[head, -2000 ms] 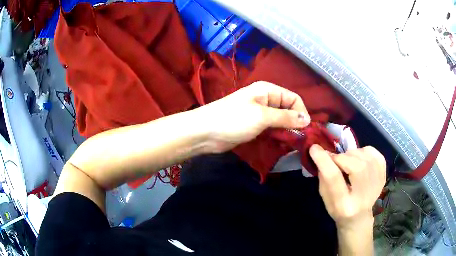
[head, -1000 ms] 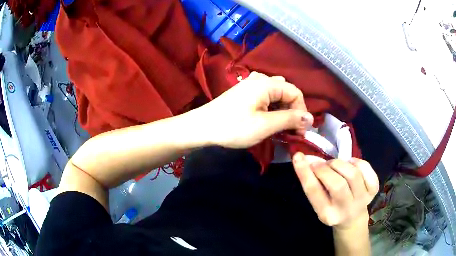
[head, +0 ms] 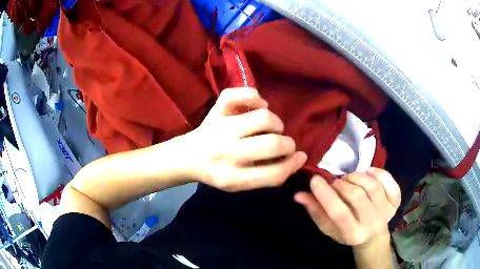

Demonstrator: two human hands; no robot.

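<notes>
The rust-red garment panel lies across my lap and up under the table edge. A zipper with a silvery toothed line on red tape runs down from its upper part to my left hand. My left hand is closed over the cloth, with the fingers curled side by side. My right hand pinches the lower edge of the garment near my left fingertips. A white inner piece shows in the open fold above my right hand. What lies under my left palm is hidden.
The white table with a ruler strip curves along the right. A narrow red strip hangs over its edge. A blue crate is behind the cloth. A separate red pile lies at left. Threads and scraps litter the floor.
My left hand has moved down and left and turned its back to view. The zipper now lies stretched above it. The red cloth is spread wider, and my right hand sits slightly lower.
</notes>
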